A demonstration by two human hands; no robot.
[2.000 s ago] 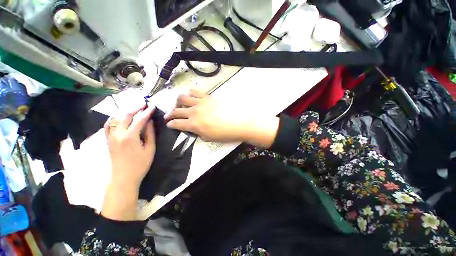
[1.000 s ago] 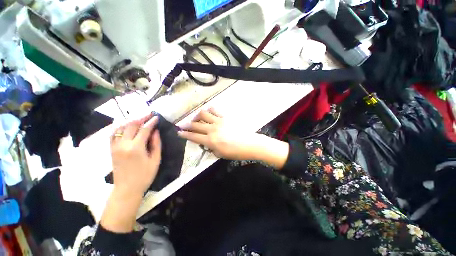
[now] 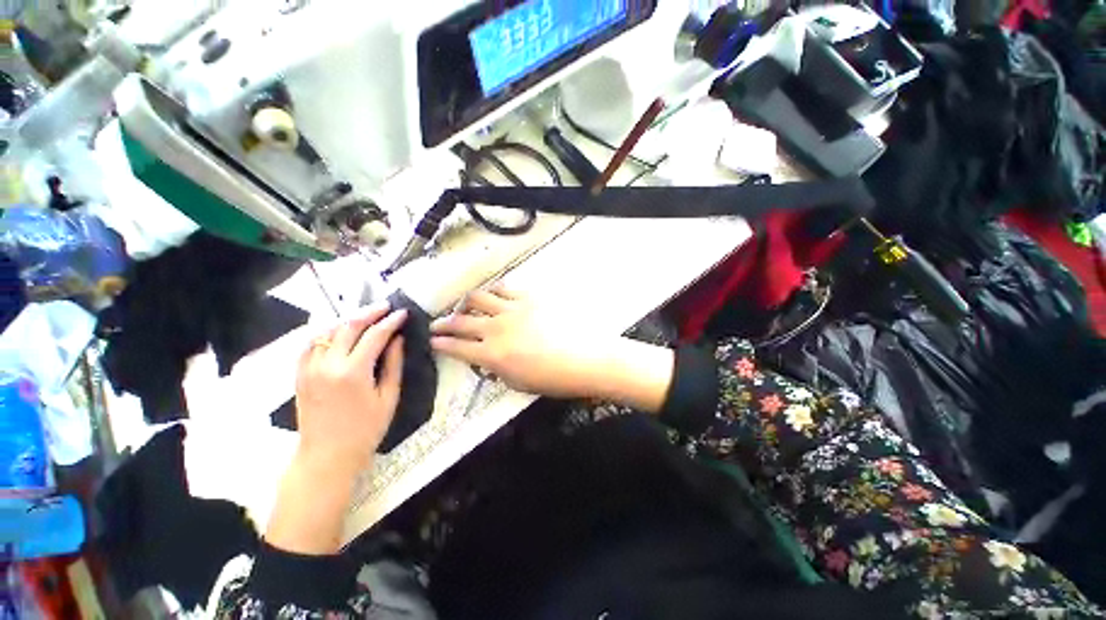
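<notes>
A small black fabric piece (image 3: 412, 394) lies on the white table just in front of the needle area (image 3: 374, 269). My left hand (image 3: 348, 385) presses on its left side, with thumb and fingertips on the cloth near the presser foot. My right hand (image 3: 522, 345) is at its right edge, fingertips touching the cloth. Thin snips (image 3: 479, 394) show partly under my right palm; the rest is hidden. The white sewing machine head (image 3: 328, 85) with its green lower edge stands above the cloth.
A black strip (image 3: 655, 200) runs right from the needle area, over dark-handled scissors (image 3: 516, 224). A reddish-brown shaft (image 3: 628, 145) lies near the lit display (image 3: 546, 46). Black cloth pieces (image 3: 182, 315) are heaped left of the needle. Red cloth (image 3: 764, 273) and black plastic (image 3: 910, 363) are at right.
The view has shifted, showing more of the display. The cloth and both hands now sit a little below the needle area. The snips' blades, clear at first, are now mostly covered by my right hand.
</notes>
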